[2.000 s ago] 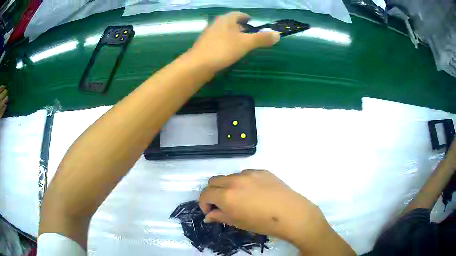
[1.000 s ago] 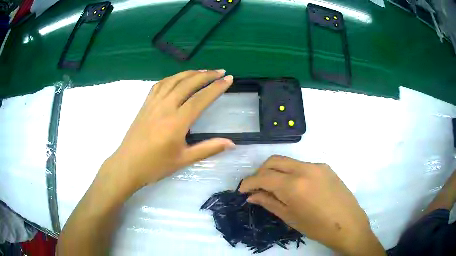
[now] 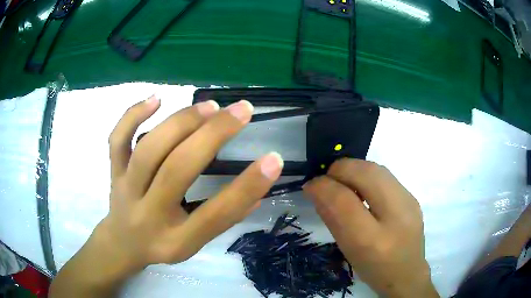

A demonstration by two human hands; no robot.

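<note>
A black phone middle frame (image 3: 349, 125) with yellow dots on its solid end lies tilted over at least one more black frame (image 3: 268, 95) on the white mat. My left hand (image 3: 174, 180) spreads over the upper frame's window end, with fingertips over the window and the thumb near the lower rail; the palm hides that end. My right hand (image 3: 372, 215) pinches the lower corner of the solid end. Its fingertips hide whether a side key is between them. A loose pile of black side keys (image 3: 294, 262) lies below the frame.
The green belt (image 3: 233, 52) beyond the mat carries several spaced black frames. A greyish tape strip (image 3: 43, 174) crosses the white mat (image 3: 460, 174) at left. Another person's arm and dark sleeve (image 3: 495, 270) show at lower right.
My right hand has moved from the key pile up to the frame's corner. The upper frame now sits askew from the one below, with my left hand further over it. Belt frames have shifted left.
</note>
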